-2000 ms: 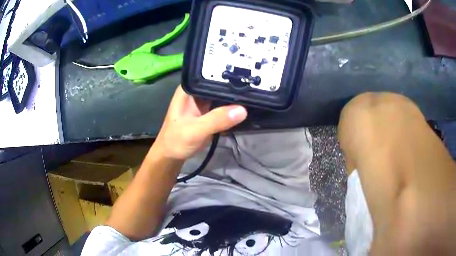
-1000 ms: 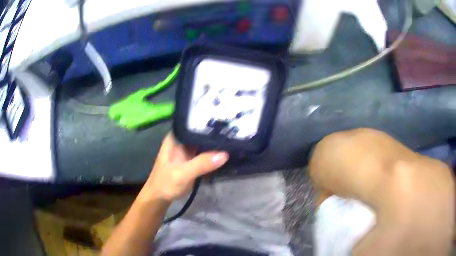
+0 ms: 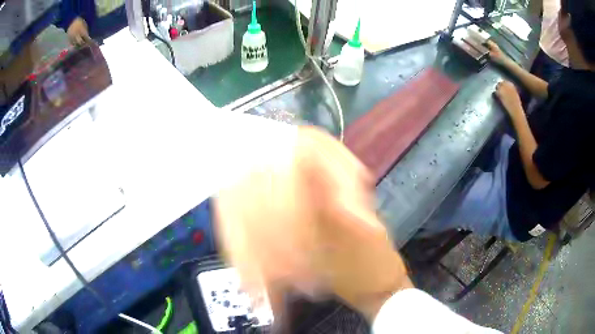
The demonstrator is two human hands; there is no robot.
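My right hand (image 3: 306, 215) is large and blurred in the middle, reaching in from the lower right with a white sleeve at the wrist. Its fingers are not clear, and I cannot tell whether it holds anything. White material behind its upper edge merges with the white machine top. The square black work light (image 3: 231, 300) is at the bottom, its white board facing up, partly covered by my right hand. My left hand is out of view. Small parts of the green air blow gun (image 3: 167, 314) show left of the lamp.
The white machine top (image 3: 163, 143) spans the left, above its blue panel (image 3: 147, 261). A wooden tray (image 3: 75, 81) sits on it. Behind are a parts bin (image 3: 202, 45) and two squeeze bottles (image 3: 254, 51) (image 3: 350, 62). A red-brown board (image 3: 404, 121) lies right. Another person (image 3: 554, 130) sits at the bench.
The view has swung up and right. The lamp now shows at the bottom edge, and my left hand has left view. My right hand has come up over the machine's right side.
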